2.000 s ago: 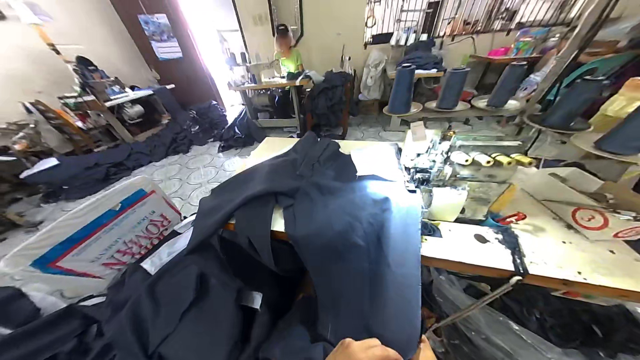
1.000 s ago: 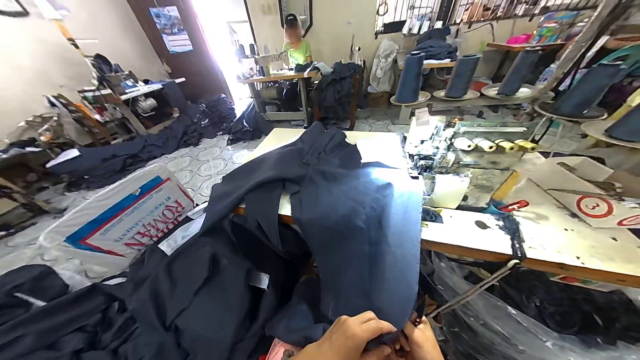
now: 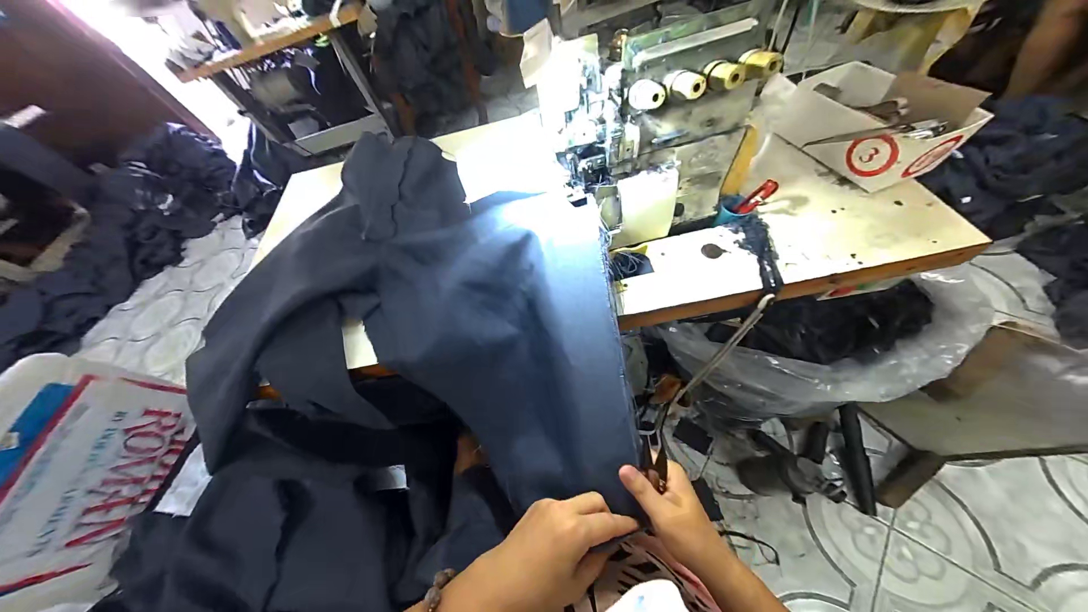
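Dark navy fabric point(image 3: 510, 340) drapes from the overlock sewing machine point(image 3: 608, 144) over the table's front edge toward me. My left hand point(image 3: 561, 544), a beaded bracelet at its wrist, pinches the cloth's lower edge. Beside it on the right, my right hand point(image 3: 671, 510) touches the same edge, thumb on top, with a small dark metal tool, perhaps thread snips point(image 3: 656, 459), held in its fingers. The cloth's overlocked right edge runs from the lit machine head down to my hands. More dark fabric point(image 3: 323, 518) is heaped at the lower left.
Thread cones point(image 3: 684, 85) line the machine. On the white tabletop point(image 3: 858, 229) stand an open carton point(image 3: 875, 140) with metal tools and a small cup with a red-handled tool point(image 3: 756, 197). A plastic bag of dark scraps point(image 3: 816, 340) hangs below. A printed white sack point(image 3: 102, 476) lies left.
The view has tilted down and right. My right hand, mostly out of view two seconds ago, shows at the cloth's edge beside my left hand, which still holds the cloth.
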